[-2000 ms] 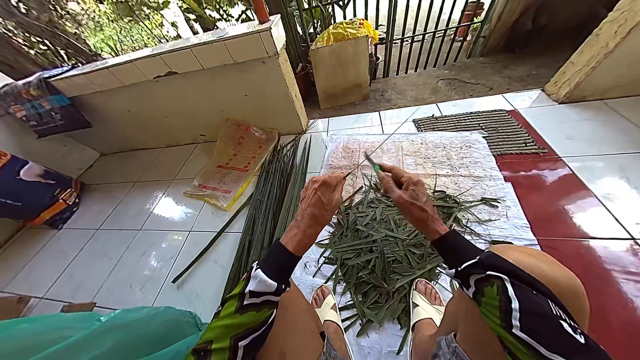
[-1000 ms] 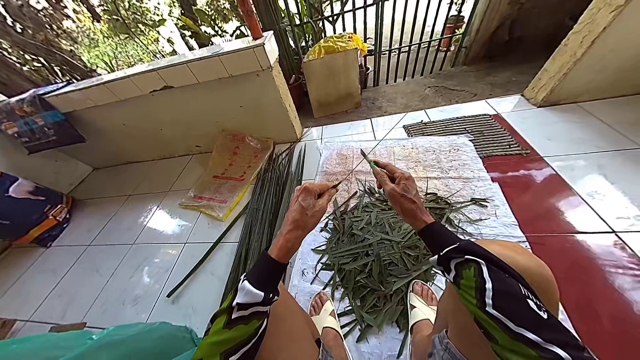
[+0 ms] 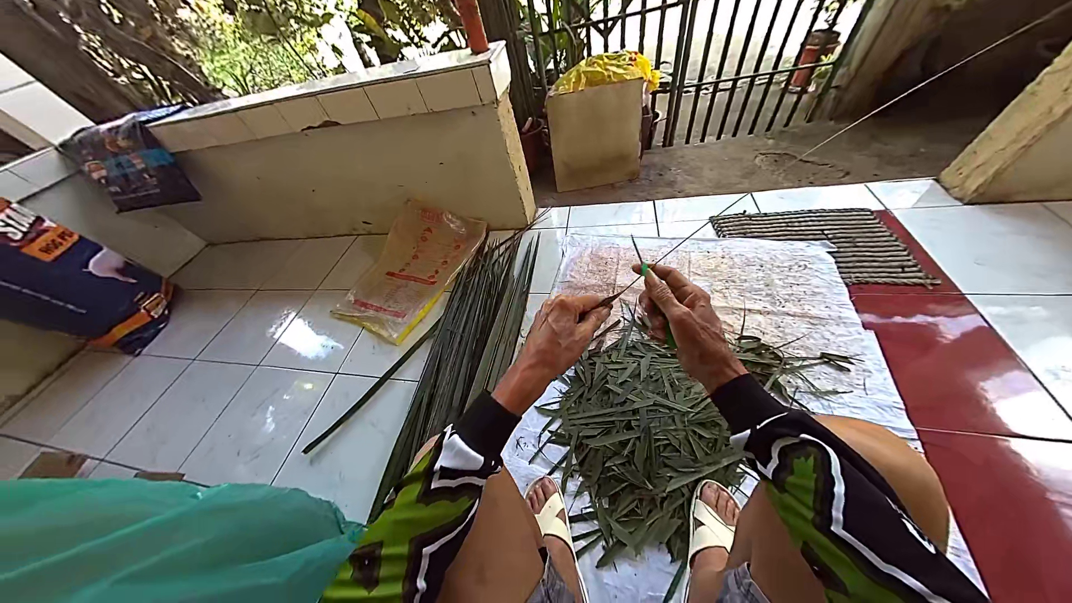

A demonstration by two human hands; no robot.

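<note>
My left hand point(image 3: 563, 337) grips the end of a thin leaf midrib point(image 3: 695, 231), a long stick that runs up and to the right past my other hand. My right hand point(image 3: 688, 322) is closed on a small knife with a green handle point(image 3: 645, 270), its narrow blade pointing up beside the midrib. Below both hands a heap of cut green leaf pieces point(image 3: 649, 435) lies on a white cloth sack point(image 3: 779, 285), between my sandalled feet. Left of the heap lies a bundle of long palm leaf strips point(image 3: 477, 327).
A clear plastic bag point(image 3: 410, 276) with red print lies on the tiles, left of the bundle. Beyond the sack is a ribbed mat point(image 3: 825, 243). Green plastic point(image 3: 167, 536) fills the lower left. A low wall point(image 3: 352, 176), a box point(image 3: 596, 134) and a metal gate stand ahead.
A long thin midrib now stretches up and right past my right hand, clearer than in the earlier frames. Both hands stay close together above the heap.
</note>
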